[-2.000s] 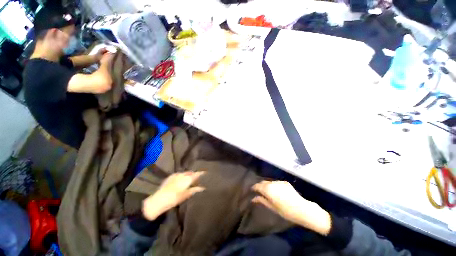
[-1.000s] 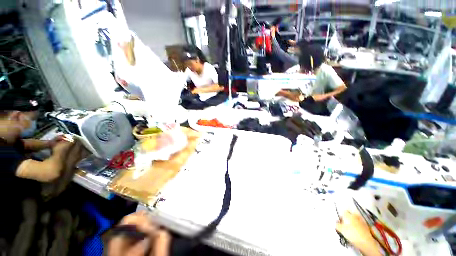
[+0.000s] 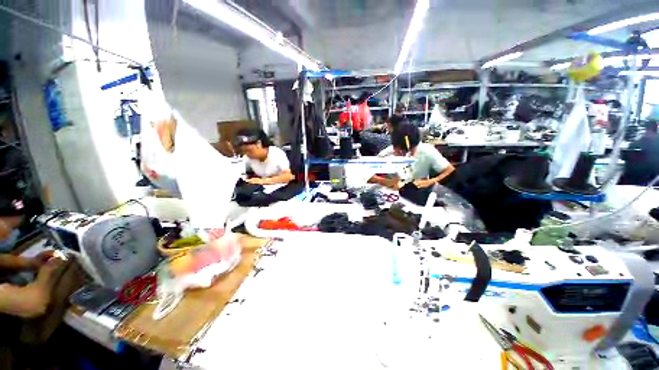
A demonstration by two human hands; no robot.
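Neither of my hands is in the picture. The white table lies nearest in front of me, very bright. The white sewing machine with a blue stripe and dark panel stands at the right. A curved black band hangs over its head. A light blue plastic piece stands left of the needle area. Scissors with yellow and red handles lie at the bottom right, their handles cut off by the lower edge. The long black strip is not visible.
A brown cardboard sheet carries a clear bag at the left. Red-handled scissors lie beside a grey-white machine. A person works at the left edge. Two people sit behind the table, past a tray with red-orange and dark cloth.
The view has swung up from my lap to the room. Both hands, the brown garment and the black strip have left the picture. The scissors now show near the lower edge.
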